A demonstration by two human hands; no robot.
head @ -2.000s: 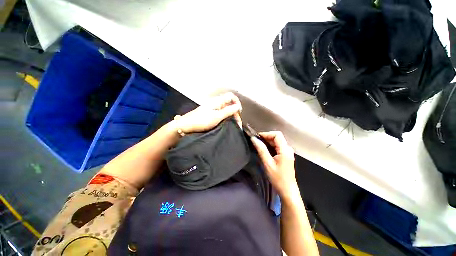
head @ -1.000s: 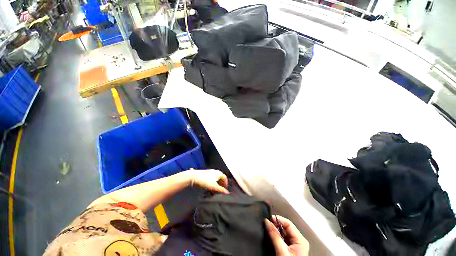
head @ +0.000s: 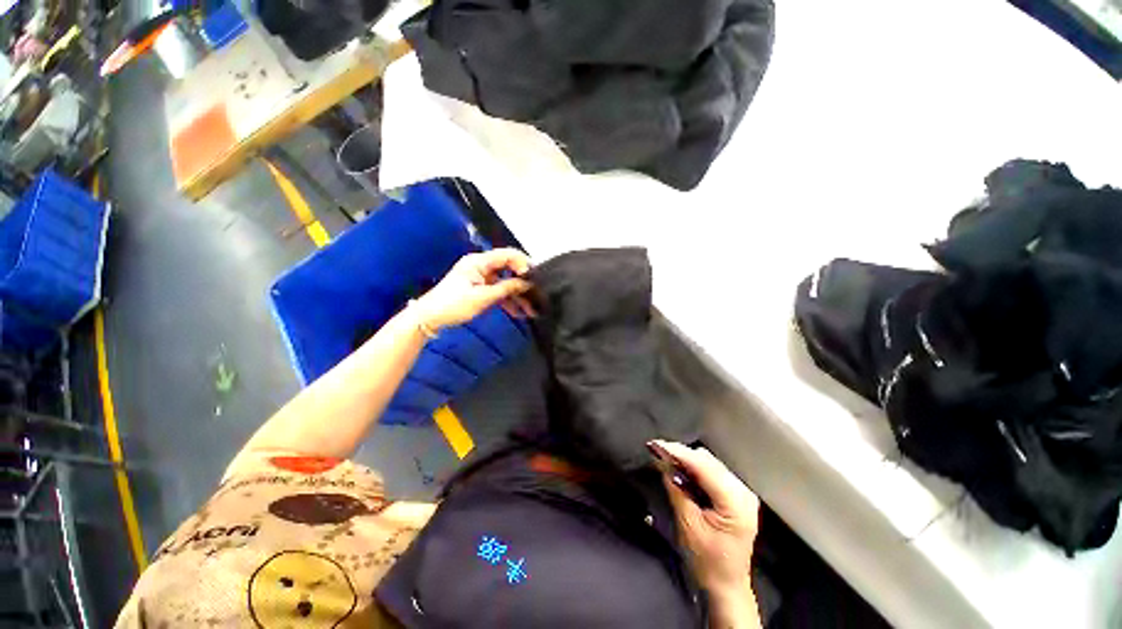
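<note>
A black fabric bag piece [head: 603, 350] hangs over my lap at the table's edge, spread between my hands. My left hand [head: 482, 293] pinches its upper left corner. My right hand [head: 708, 498] is at its lower right edge, with a small dark tool [head: 679, 473] mostly hidden in the fingers; whether these fingers also grip the fabric is hard to tell.
A crumpled heap of black zippered pieces [head: 984, 356] lies on the white table [head: 849, 148] to the right. A stack of larger dark panels [head: 615, 80] lies at the top. A blue bin [head: 369, 277] stands left of the table; another blue bin [head: 52, 252] is far left.
The piece has been opened out and raised at its upper left corner by my left hand. My right hand is lower along it. The view has tilted down from one second ago.
</note>
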